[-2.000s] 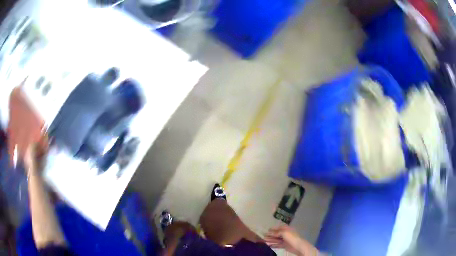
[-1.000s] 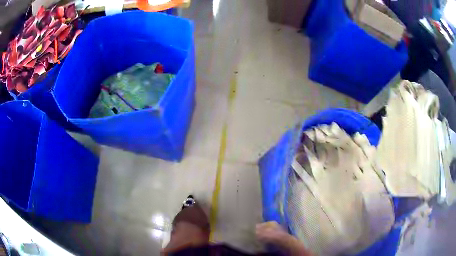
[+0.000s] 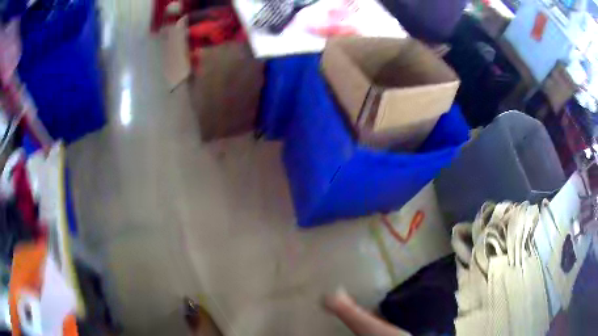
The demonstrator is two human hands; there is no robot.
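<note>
My right hand [image 3: 339,303] is small and blurred at the bottom centre, over the floor; nothing shows in it, and its fingers cannot be made out. My left hand is not in view. A blue bin [image 3: 328,157] stands in front of me with an open, tan cardboard box [image 3: 413,111] tilted in its top. A stack of cream cloth pieces [image 3: 498,275] with looped folds lies at the lower right.
A grey bin [image 3: 495,161] stands right of the blue bin. A cardboard box [image 3: 229,88] with red pieces stands by a white table [image 3: 288,42]. Another blue bin [image 3: 62,72] is upper left. Orange and white items [image 3: 29,282] lie lower left. An orange strip [image 3: 404,230] lies on the floor.
The view has moved along the floor and turned. The round blue bin of cream pieces and the left-hand bins are gone from view; the box-topped bin is now ahead. My left hand has left view.
</note>
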